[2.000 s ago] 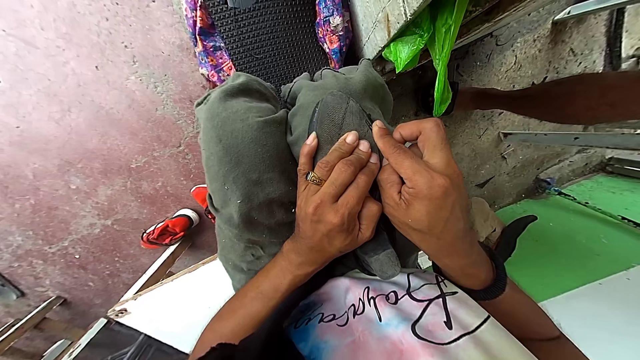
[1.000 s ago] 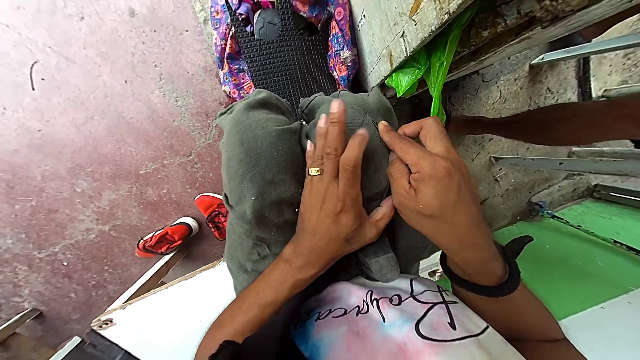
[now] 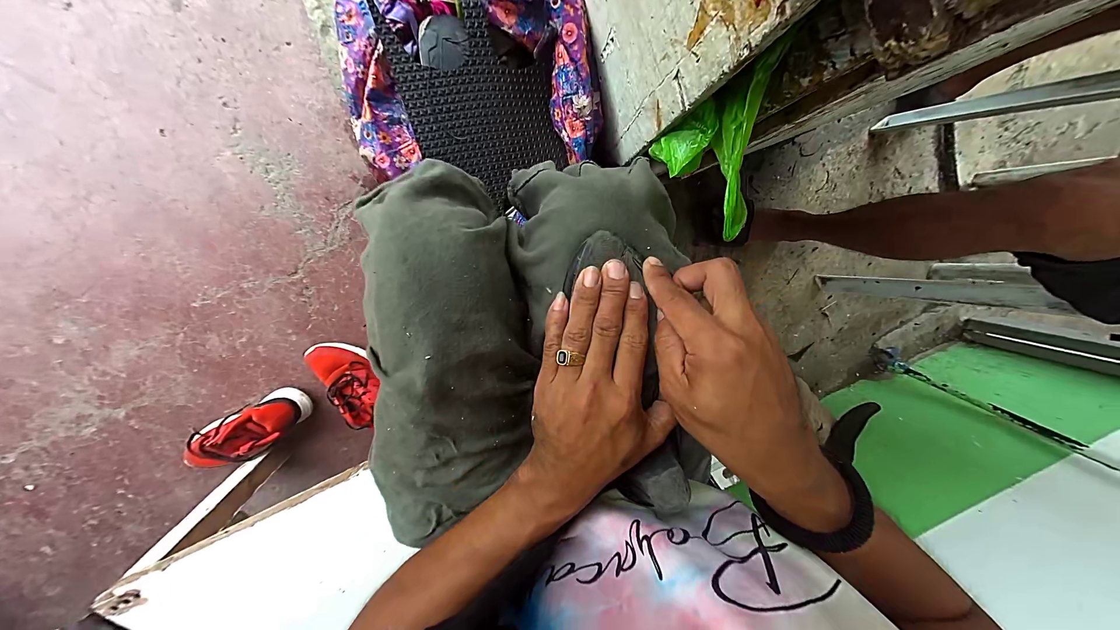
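Observation:
A dark grey, long piece (image 3: 600,248) with a rounded tip, possibly fabric or a shoe part, lies along the right thigh of the olive trousers (image 3: 437,324). My left hand (image 3: 604,376), with a gold ring, rests flat on it, fingers together. At the piece's right edge, my right hand (image 3: 722,367) has its index fingertip and thumb bent in; whether it pinches anything is hidden. A black band circles the right wrist. The piece's lower end (image 3: 661,481) shows below my left hand, by the printed shirt (image 3: 682,560).
Red shoes (image 3: 249,429) lie on the floor at left. Ahead are a black woven surface (image 3: 472,105) with floral cloth (image 3: 573,79), a worn wooden edge (image 3: 682,61) and a green plastic bag (image 3: 739,131). Another person's leg (image 3: 927,219) extends at right, near metal bars (image 3: 997,101).
My left hand's fingers, spread and partly raised one second ago, now lie together flat on the grey piece. My right hand stays at its right edge.

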